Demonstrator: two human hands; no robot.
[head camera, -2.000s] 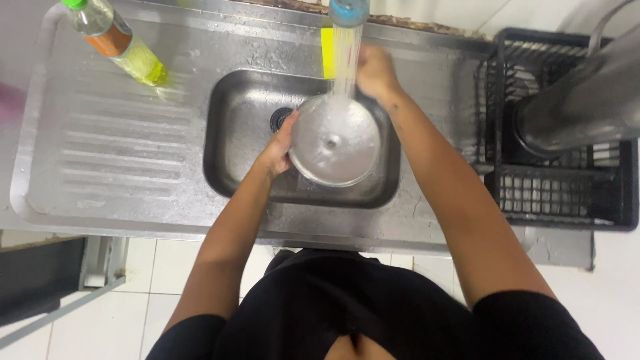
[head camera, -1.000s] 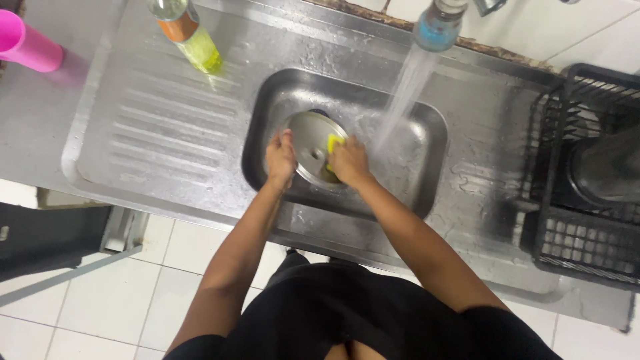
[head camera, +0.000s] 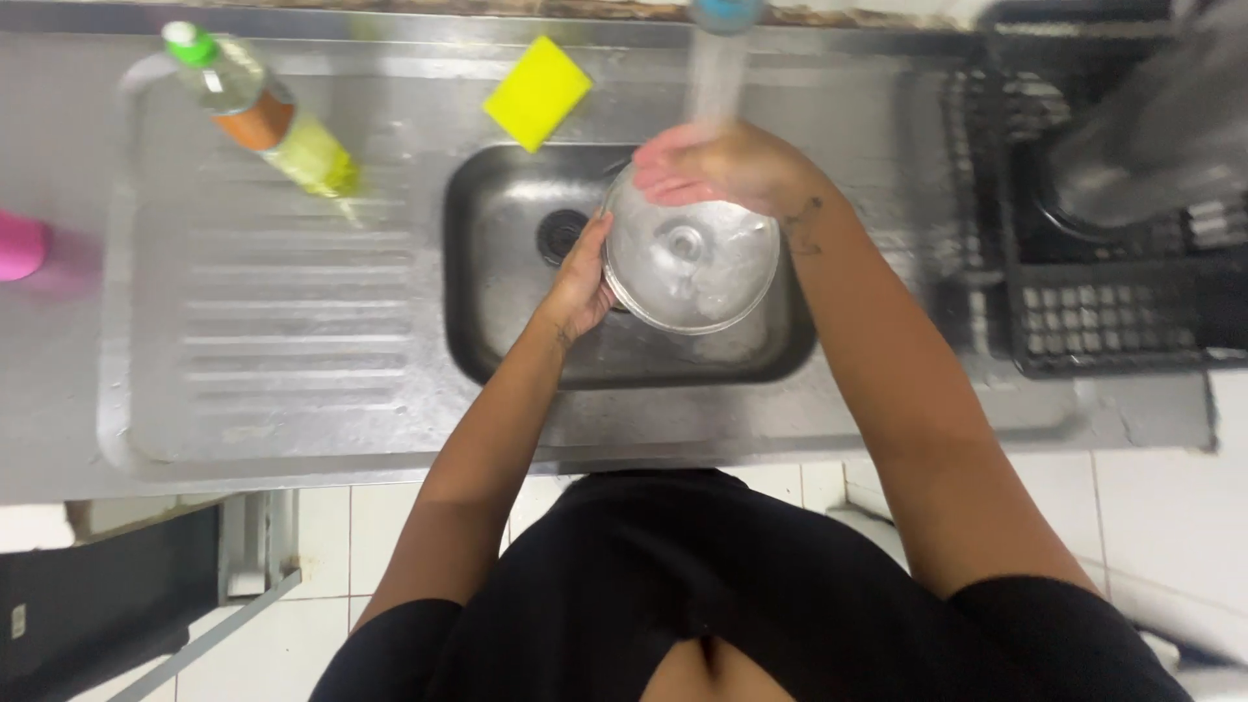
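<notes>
Over the steel sink (head camera: 487, 331) I hold a round, clear lid with a small raised centre (head camera: 692, 263), which looks like glass. My left hand (head camera: 583, 278) grips its left rim. My right hand (head camera: 726, 168) is over the lid's upper part with fingers extended, blurred, in the water falling from the faucet (head camera: 726, 12); whether it touches the lid I cannot tell. A yellow sponge (head camera: 538, 95) lies on the steel behind the sink, apart from both hands. The drain (head camera: 563, 236) shows left of the lid.
A green-capped bottle of yellow liquid (head camera: 263, 117) lies or stands on the ribbed drainboard (head camera: 292, 341). A pink plastic cup (head camera: 19, 246) is at the far left. To the right, a black dish rack (head camera: 1102, 317) holds a large metal vessel (head camera: 1150, 146).
The yellow sponge, in my right hand one second ago, now lies behind the sink. My right hand has moved under the running water, and the lid is nearer the stream.
</notes>
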